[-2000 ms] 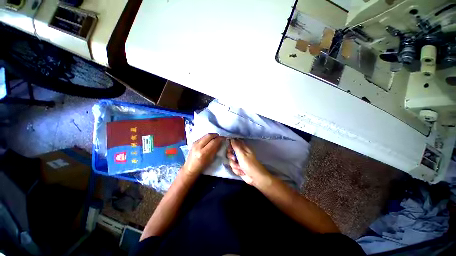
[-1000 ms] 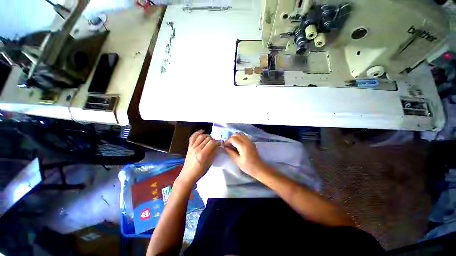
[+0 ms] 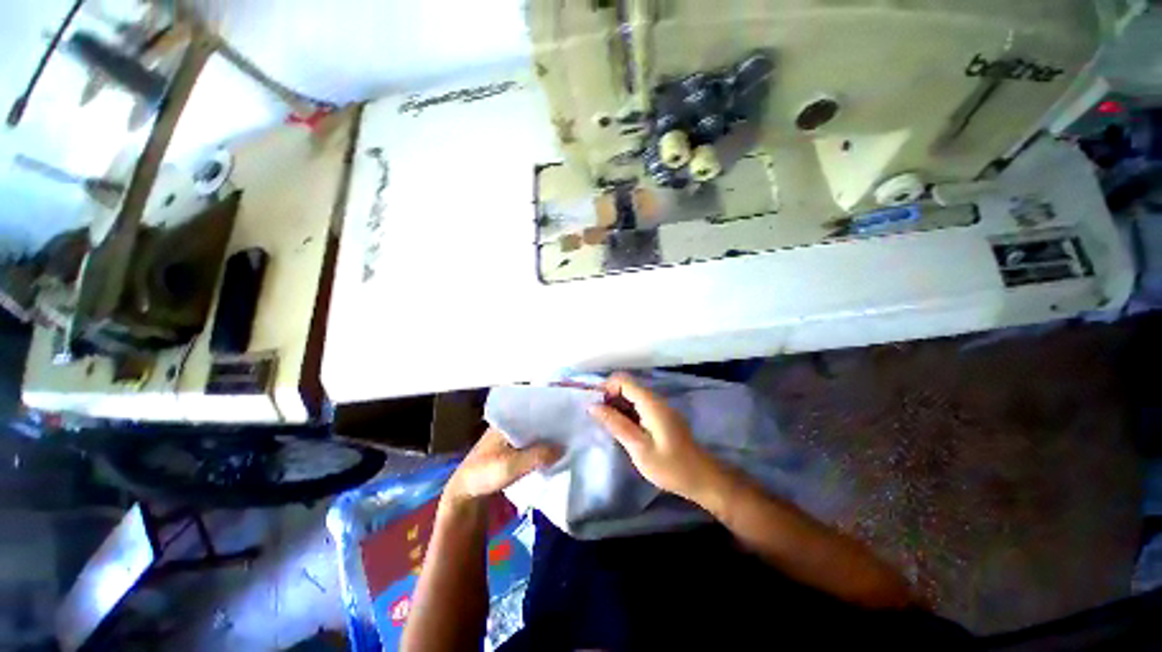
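Observation:
A light grey cloth piece [image 3: 624,474] lies over my lap at the front edge of the machine table, its upper part raised between my hands. My left hand [image 3: 494,465] holds the cloth's left side, with fingers partly under a fold. My right hand [image 3: 652,439] pinches the cloth's upper edge between thumb and fingers. The cream sewing machine [image 3: 911,89] stands across the table. Its presser foot area [image 3: 624,210] has no cloth at it.
The white machine table [image 3: 446,306] spans the front. A blue crate [image 3: 351,541] with a red-and-blue printed item [image 3: 405,548] is at lower left. Another machine table [image 3: 287,242] holds a dark oblong object [image 3: 238,301]. A wheel shows beneath it. Speckled floor lies at right.
The view has turned and tilted up toward the machine. My left hand has moved lower on the cloth, apart from my right hand, and a flap of cloth now stands spread between them.

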